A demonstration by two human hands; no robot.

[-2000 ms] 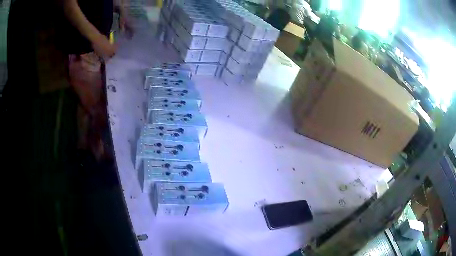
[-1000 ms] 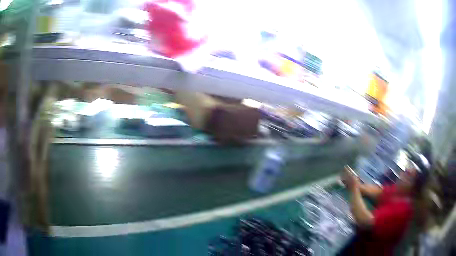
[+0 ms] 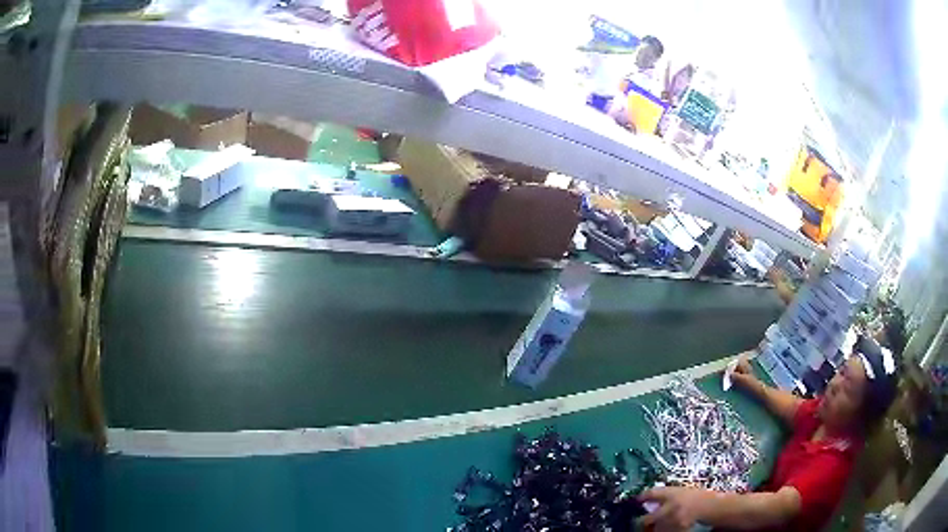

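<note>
Neither of my hands is in view. A small white and light blue retail box (image 3: 537, 341) with a dark product picture lies on the green conveyor belt (image 3: 343, 343), tilted in view, its end flap open towards the far side. A tangled heap of black cables (image 3: 556, 488) lies on the green bench (image 3: 281, 488) at the bottom of the picture. A tangled heap of pale cables (image 3: 699, 442) lies just beyond it to the right.
A person in red (image 3: 821, 457) is at the right, one hand at the black cables. Stacked boxes (image 3: 816, 317) stand beyond. A brown carton (image 3: 530, 223) and white boxes (image 3: 369, 214) lie across the belt. A shelf (image 3: 312, 68) with a red bag (image 3: 426, 29) crosses above; cardboard (image 3: 83, 270) stands left.
The view has swung from the white table with box rows and phone to the belt and bench. Since the last frame, the person in red has brought a hand to the black cables.
</note>
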